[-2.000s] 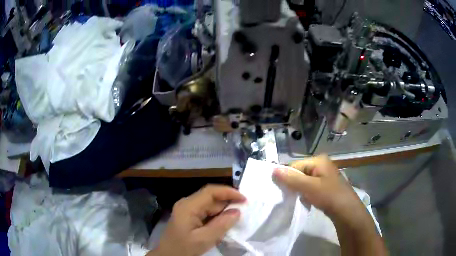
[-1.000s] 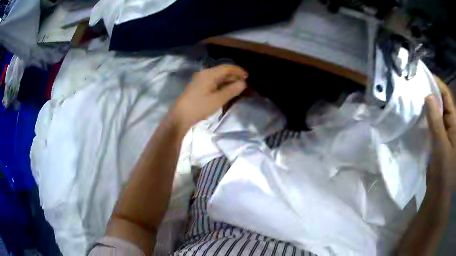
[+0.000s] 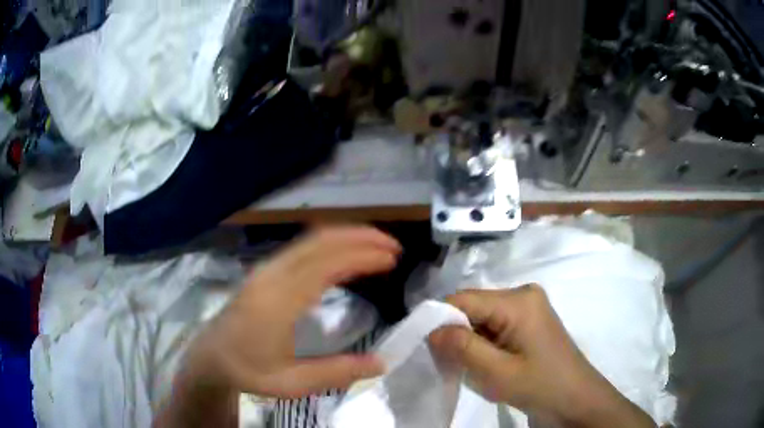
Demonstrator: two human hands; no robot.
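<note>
A white garment piece (image 3: pixel 419 368) hangs over the lap, its folded edge raised below the machine. My right hand (image 3: pixel 511 351) is closed on that edge, fingers and thumb pinching it. My left hand (image 3: pixel 289 322) is left of it, blurred, fingers and thumb apart, nothing seen in it; its thumb tip is close to the cloth. The silver work plate (image 3: pixel 476 219) with dark holes sticks out at the table edge above my right hand, with no cloth on it. The clamp area (image 3: pixel 482 163) is blurred.
The grey machine head (image 3: pixel 456 50) stands above the plate. A white stack (image 3: pixel 142 75) lies on dark cloth (image 3: pixel 226 184) at left. White heaps lie lower left (image 3: pixel 109 334) and right (image 3: pixel 586 292). The brown table edge (image 3: pixel 369 214) runs across.
The view has swung back to the machine. The cloth that my right hand held at the plate is now off it and lower. My left hand has opened wider near the cloth.
</note>
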